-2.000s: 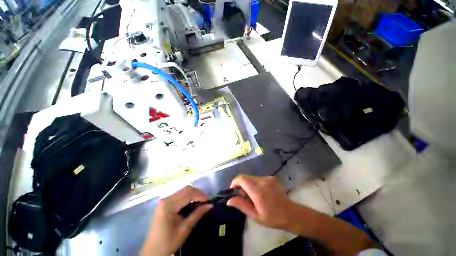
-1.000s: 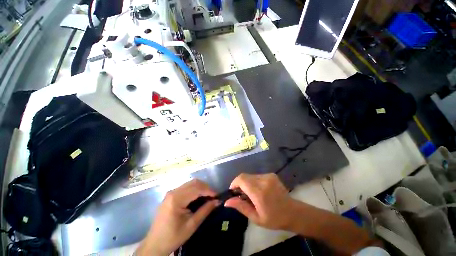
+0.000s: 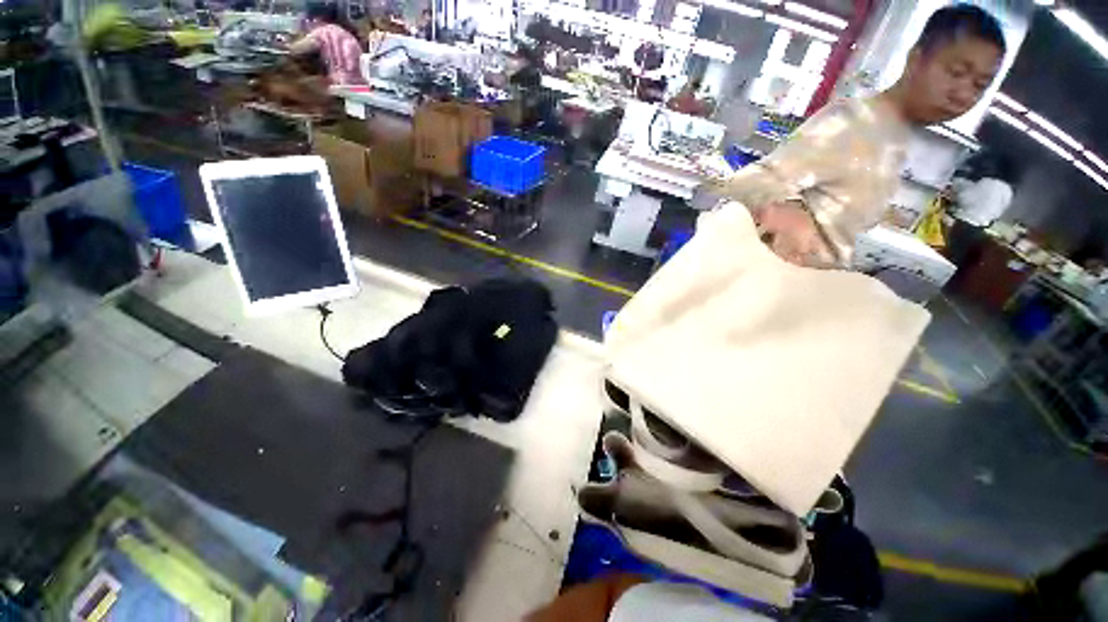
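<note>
Neither of my hands is in view; only a bit of my right forearm and its pale sleeve show at the bottom edge. A large beige tote bag (image 3: 766, 352) lies tilted on top of several stacked totes (image 3: 680, 516), right of the table. A blue bin (image 3: 608, 549) shows under the stack. A black bag (image 3: 468, 352) with a small yellow tag lies on the table's pale edge. The yellow-edged sewing template (image 3: 182, 571) is at the lower left, blurred and cut off.
A white-framed tablet (image 3: 286, 231) stands at the table's back, its cable running down. Another person (image 3: 838, 170) stands behind the totes, a hand at the top tote's upper edge. A dark thread snips cord (image 3: 407, 510) lies on the dark metal surface (image 3: 304, 450). Machines and boxes stand beyond.
The view has swung right and up. My hands and the black pouch they held have left the picture, as has the machine head. The totes and the other person now show.
</note>
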